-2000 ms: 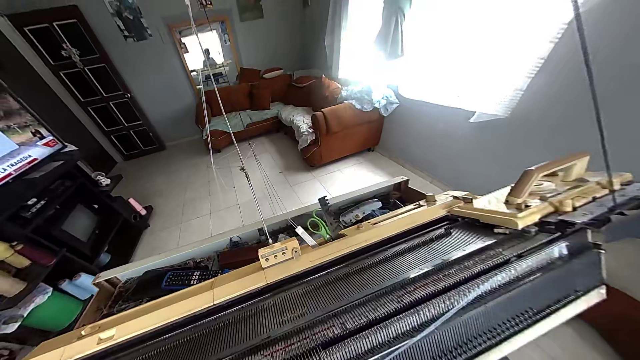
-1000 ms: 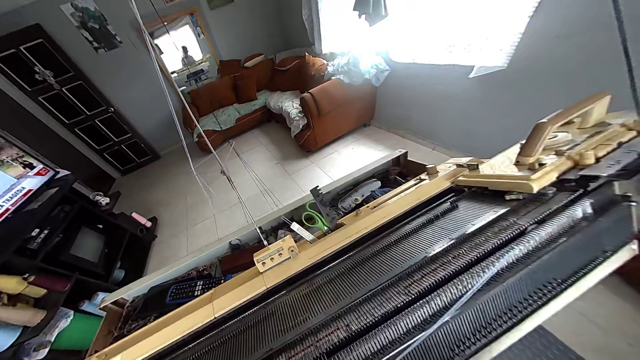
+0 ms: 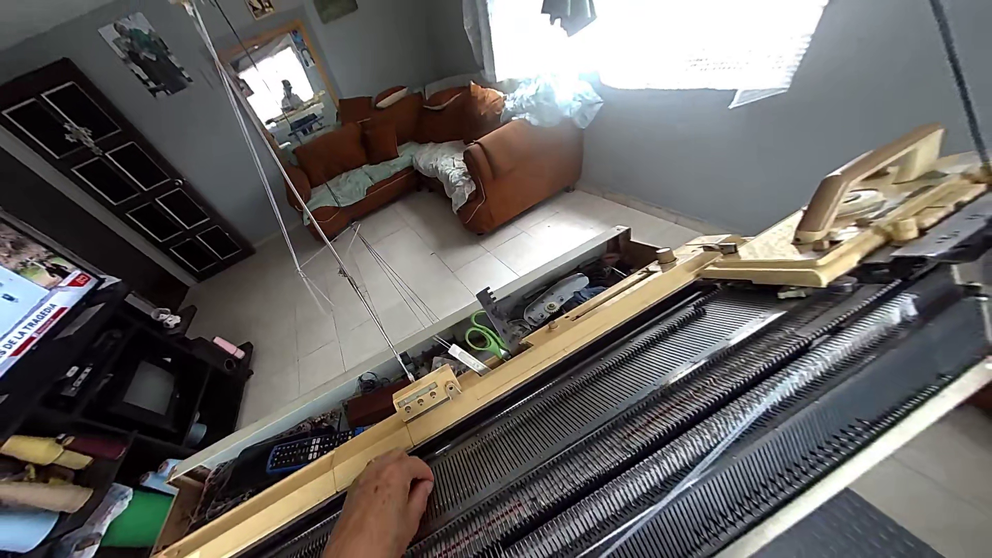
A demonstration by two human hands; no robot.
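Note:
My left hand (image 3: 384,500) rests at the near edge of the cream rail (image 3: 496,387) of a knitting machine, over the needle bed (image 3: 542,426). Its fingers are curled down and their tips are hidden, so whether they grip anything does not show. A knitting machine carriage (image 3: 783,252) with a brown handle sits at the right end of the beds. Pale knitted fabric (image 3: 697,418) lies between the two beds. To the upper left of my hand, a small cream block with screws (image 3: 426,393) is fixed on the rail. My right hand is out of view.
Behind the rail a long tray (image 3: 325,395) holds green-handled scissors (image 3: 487,339), a calculator or remote (image 3: 306,449) and metal parts. Yarn strands (image 3: 310,217) hang above. At left are yarn cones (image 3: 46,496) and a television (image 3: 39,294); a brown sofa (image 3: 527,170) stands beyond.
My left hand has come into view at the bottom and now lies at the rail; neither earlier frame shows it. The carriage has stayed at the right end.

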